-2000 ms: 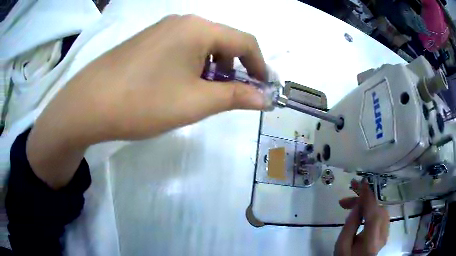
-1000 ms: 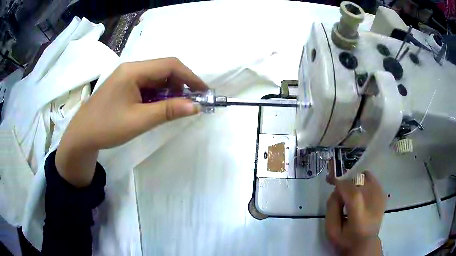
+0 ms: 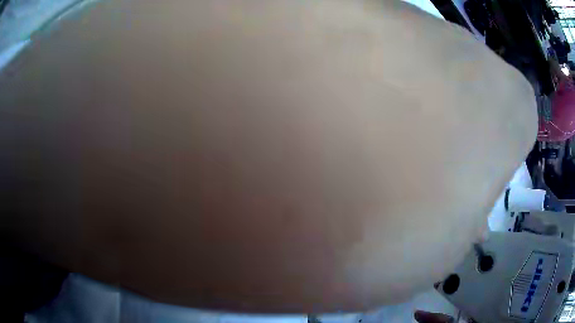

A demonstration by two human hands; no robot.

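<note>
My left hand is very close to the camera, large and blurred, and covers most of the view. Its fingers and anything in them are hidden. The off-white sewing machine head with blue JUKI lettering is at the lower right, just past the hand. A short dark piece, perhaps the screwdriver shaft, shows at a hole in the head beside the hand's edge. Of my right hand only a fingertip or two shows at the bottom edge, below the head. Needle, presser foot and plate are not visible.
A white cylindrical part stands behind the machine head. Dark equipment and a pink-red object are at the upper right. Pale cloth or table shows in strips at the top left and along the bottom.
The view has shifted, and the machine head now sits low at the right. My left hand looms much larger and hides the screwdriver handle. My right hand is nearly out of the picture.
</note>
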